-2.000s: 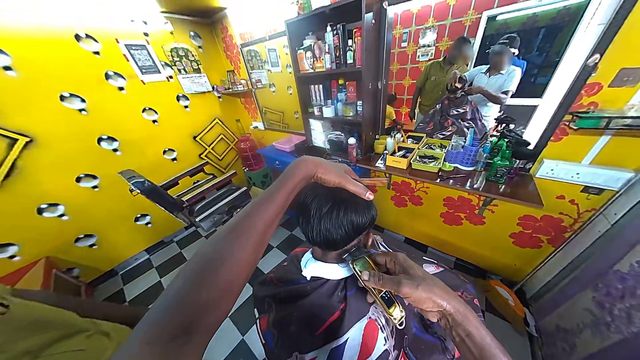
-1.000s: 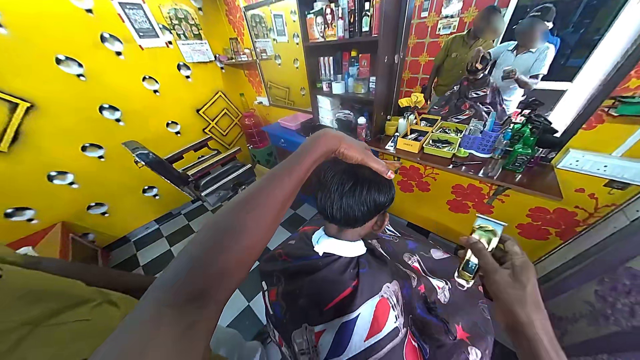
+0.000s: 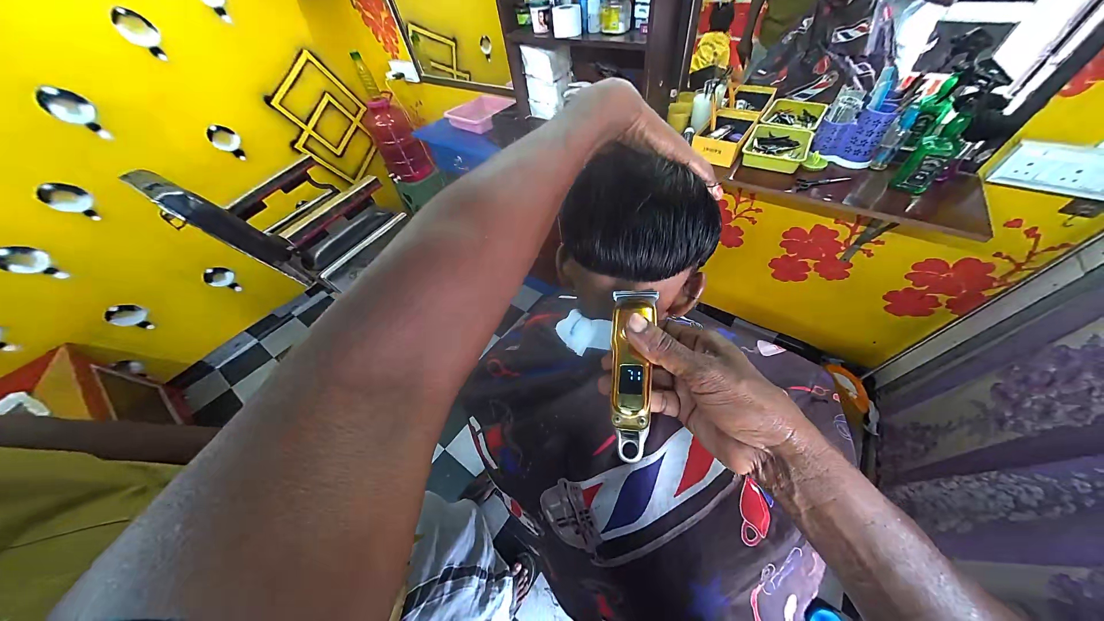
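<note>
My left hand (image 3: 660, 142) lies on top of a seated person's head (image 3: 640, 216), its fingers bent over the dark hair toward the right side. My right hand (image 3: 703, 379) grips a gold hair trimmer (image 3: 634, 371) with a small lit display, thumb on its front. The trimmer stands upright, blade end up, at the nape just under the hairline; whether the blade touches skin cannot be told. A white neck strip (image 3: 582, 332) shows at the collar. A dark barber cape (image 3: 673, 535) with printed barber motifs covers the person's shoulders and back.
A counter (image 3: 862, 203) below the mirror holds yellow trays (image 3: 776, 147) of clips, a purple basket (image 3: 849, 142) and green bottles (image 3: 923, 159). An empty black barber chair (image 3: 259, 228) stands at left. Another person's arm and olive garment (image 3: 78, 509) are at lower left.
My right hand has brought the trimmer from the right of the cape to the nape. My left hand stays on the head. The view has tilted down and closer.
</note>
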